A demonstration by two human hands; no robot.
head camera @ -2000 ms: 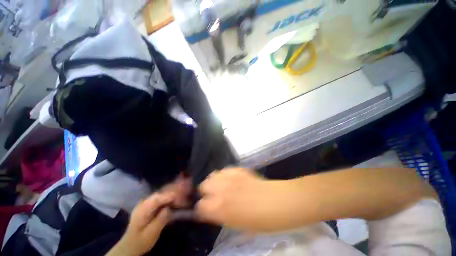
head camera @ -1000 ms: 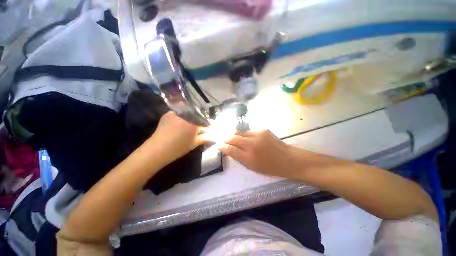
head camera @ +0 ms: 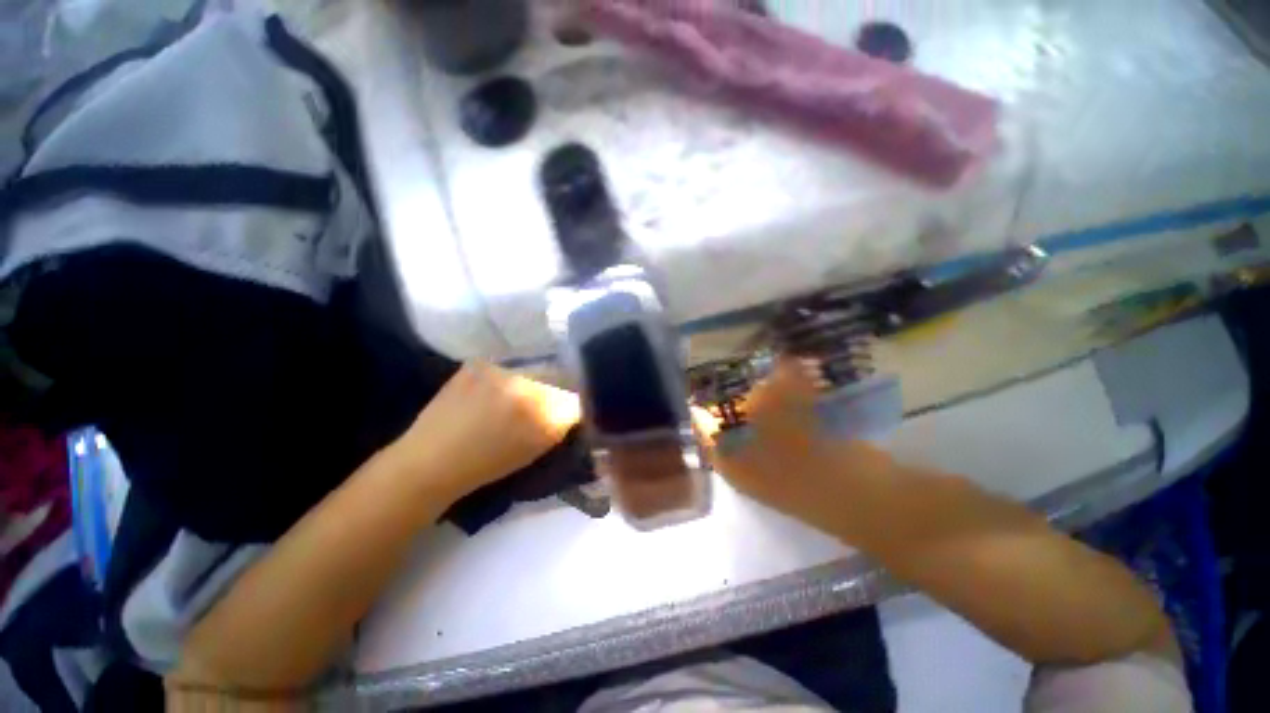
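Note:
A black and light grey garment (head camera: 195, 362) is heaped left of the sewing machine head (head camera: 474, 265). Its dark end (head camera: 536, 481) runs to the needle area. My left hand (head camera: 502, 425) is closed on this dark cloth, left of the shiny metal guard (head camera: 627, 397). My right hand (head camera: 766, 439) is under the head, right of the guard. Its fingertips are partly covered by the guard and head parts, and its grip cannot be made out. The needle and presser foot are hidden or blurred.
A pink cloth strip (head camera: 822, 91) lies on top of the machine head. The white table (head camera: 488, 592) has a tape-marked front edge. A blue plastic crate (head camera: 1184, 557) is at the lower right. Dark red fabric (head camera: 31, 488) shows at the far left.
Two seconds ago both hands held cloth before the table edge; a second ago they were at the needle. The view has since moved closer over the head, and the guard now covers the fingertips.

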